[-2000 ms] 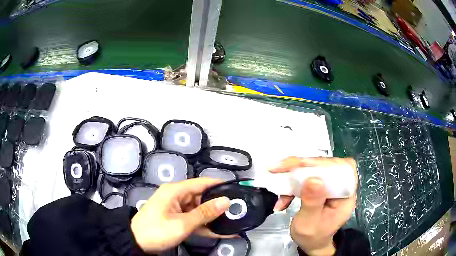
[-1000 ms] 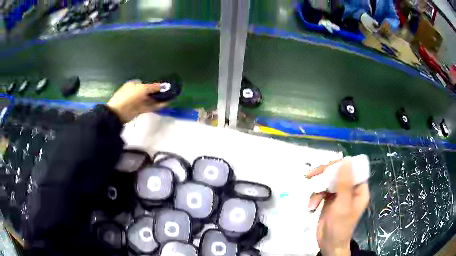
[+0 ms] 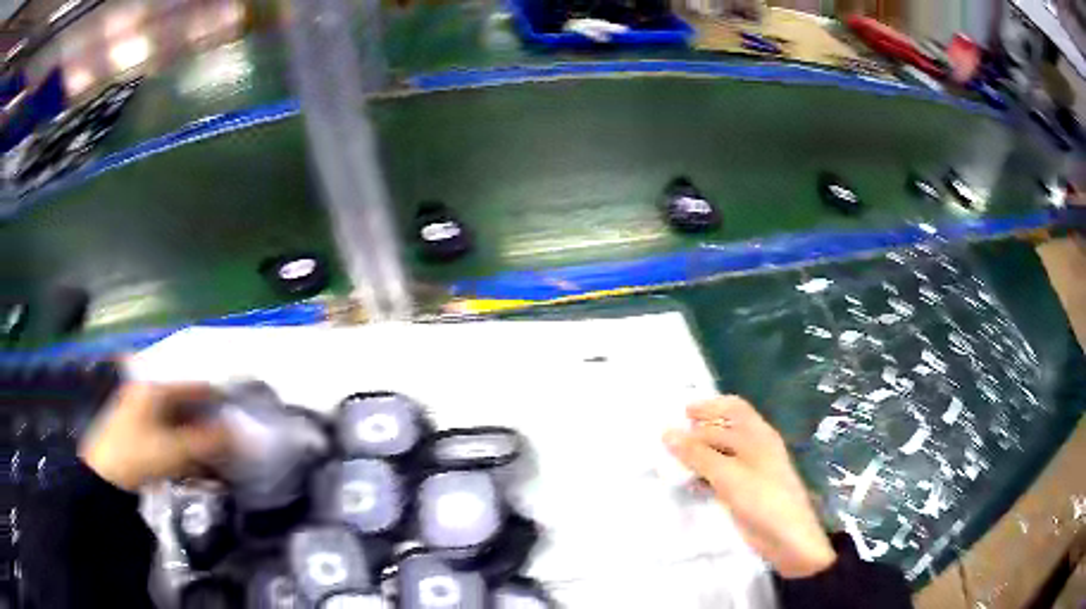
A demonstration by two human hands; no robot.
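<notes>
My left hand [image 3: 155, 438], blurred, is at the left edge of the pile. Its fingers are on a pale grey front cover [image 3: 260, 450], which is blurred too and looks held. The other black-rimmed grey covers [image 3: 459, 509] lie heaped on the white sheet [image 3: 607, 416], most with a white ring. My right hand [image 3: 744, 476] is over the sheet's right edge, back up, fingers slightly curled and apart. I see nothing in it, and the white bottle cannot be made out.
Black units with white rings [image 3: 691, 206] stand spaced along the green belt [image 3: 548, 179], behind its blue edge. A grey metal post [image 3: 345, 155] rises at the sheet's back edge. A clear blister tray [image 3: 917, 405] lies right. A dark-filled tray is at far left. A blue bin [image 3: 601, 26] is beyond the belt.
My left hand has come back from the belt to the pile. A black unit now lies on the belt left of the post. The bottle no longer shows in my right hand.
</notes>
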